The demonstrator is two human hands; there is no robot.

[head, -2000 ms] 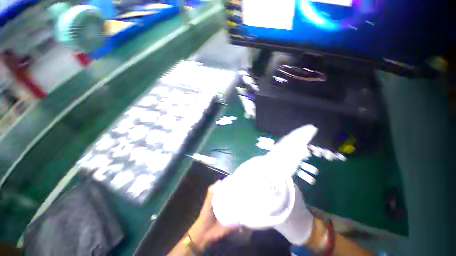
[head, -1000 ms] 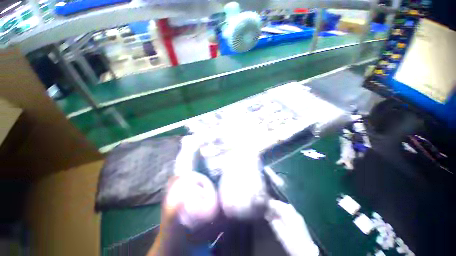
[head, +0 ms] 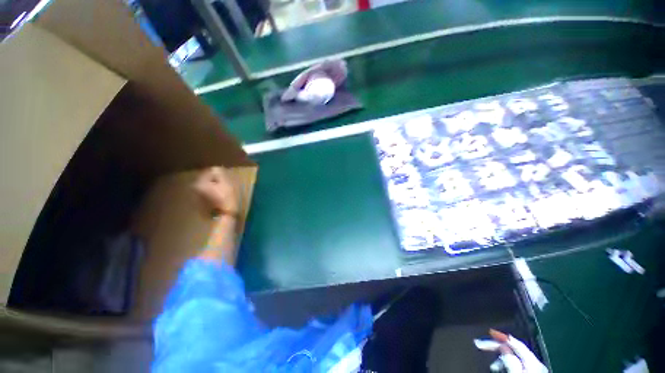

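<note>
A pinkish-white headset [head: 318,89] lies on a dark grey bag [head: 310,114] on the green surface beyond the bench rail. My left hand [head: 216,191] is bare, with the fingers curled, at the inner side of the open brown cardboard carton [head: 186,240]; whether it grips anything is hidden. My right hand [head: 512,355], in a white glove with a fingertip showing, is low at the right, small, blurred and cut off by the bottom edge. I cannot tell whether it holds anything.
A clear blister tray [head: 503,171] with many white pieces lies on the bench. A white strip [head: 531,283], a thin dark cable and loose white pieces [head: 625,261] are on the green mat at the right. Something pale stands inside the dark carton.
The view has swung left, so the monitor is out of the picture. The headset has left my hands and lies on the grey bag, which is now farther back. My left hand has moved to the carton.
</note>
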